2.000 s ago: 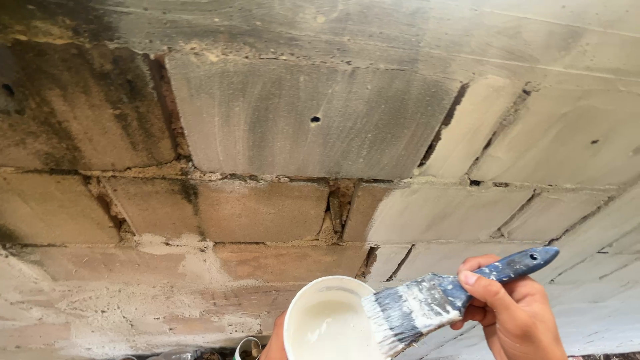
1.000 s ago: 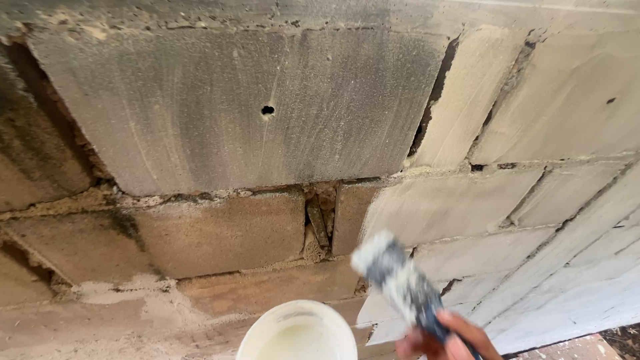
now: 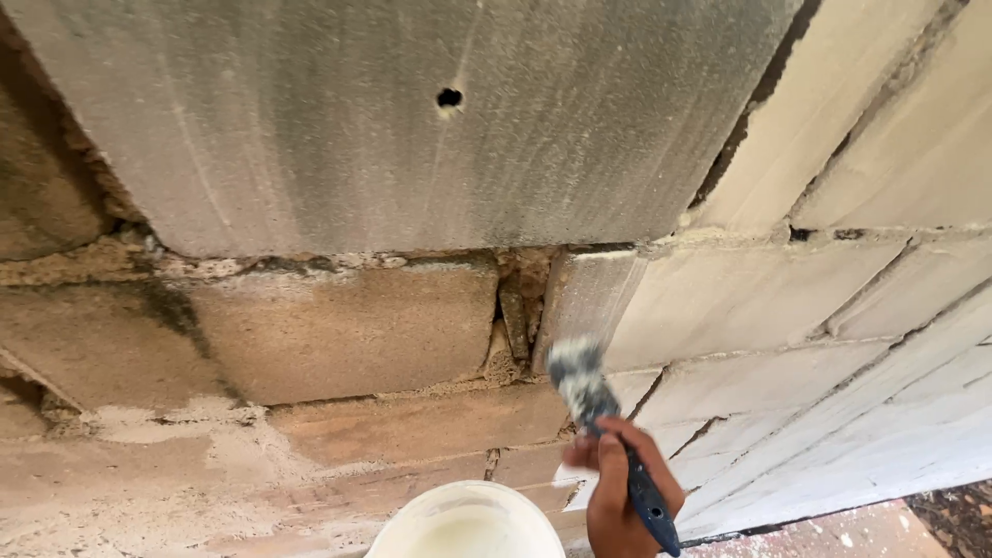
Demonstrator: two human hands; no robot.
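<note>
My right hand (image 3: 629, 484) grips the dark blue handle of a paintbrush (image 3: 585, 387), whose paint-coated bristles meet a narrow block (image 3: 585, 298) in the masonry wall. That block carries a thin, streaky wet coat. To its left, a bare brown block (image 3: 349, 333) shows beside an open joint with crumbling mortar. Pale paint covers the blocks (image 3: 744, 298) on the right. A white bucket (image 3: 469, 527) with whitish liquid paint stands out at the bottom edge, left of my right hand. My left hand is outside the view.
A large grey block (image 3: 418, 139) with a small dark hole spans the upper wall. Deep, rough joints run between the blocks. At the lower right, a paint-spattered reddish slab (image 3: 845, 535) and dark ground (image 3: 953, 515) lie along the foot of the wall.
The brush has gone from the bucket to the wall, and the narrow block, brown before, now bears a light coat. My left hand, at the bucket earlier, has left the view. The view is closer.
</note>
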